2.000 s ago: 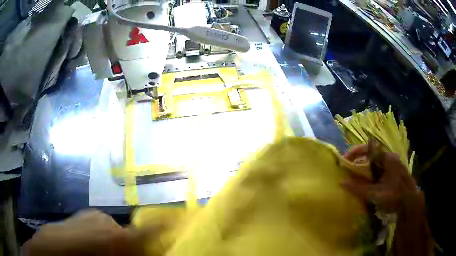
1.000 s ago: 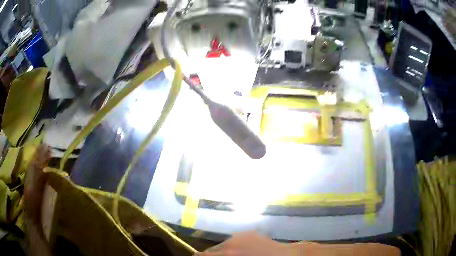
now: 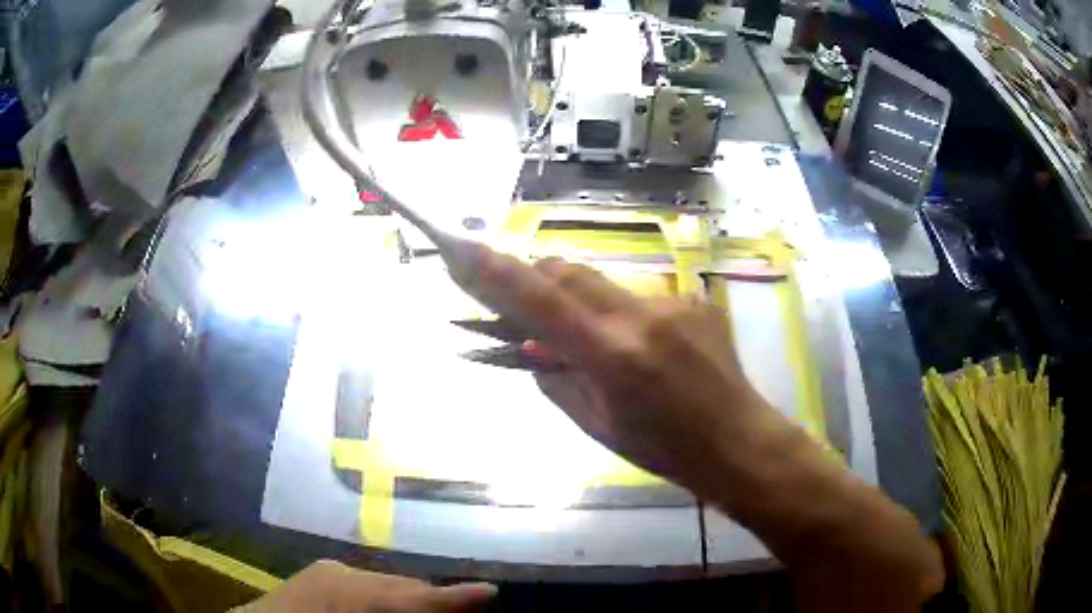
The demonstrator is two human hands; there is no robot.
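Observation:
My right hand reaches over the white sheet. It holds thread snips, blades pointing left. Its fingertips meet the end of the gooseneck lamp arm; the lamp head is hidden behind the hand. The yellow jig lies beyond the hand under the clamp, partly covered by it. My left hand is low at the bottom edge, mostly cut off, with a finger stretched right; whether it holds anything is unclear. A yellow bag piece shows at the lower left, beside the left hand.
The white machine head stands behind, with metal clamp parts to its right. A small screen is at upper right. A yellow strip bundle hangs at right. Grey sheets are piled at left. Masking tape edges the sheet.
The bag piece with its looped straps has moved left and down, mostly out of view. My right hand has risen from the bottom edge to the lamp, with snips now visible.

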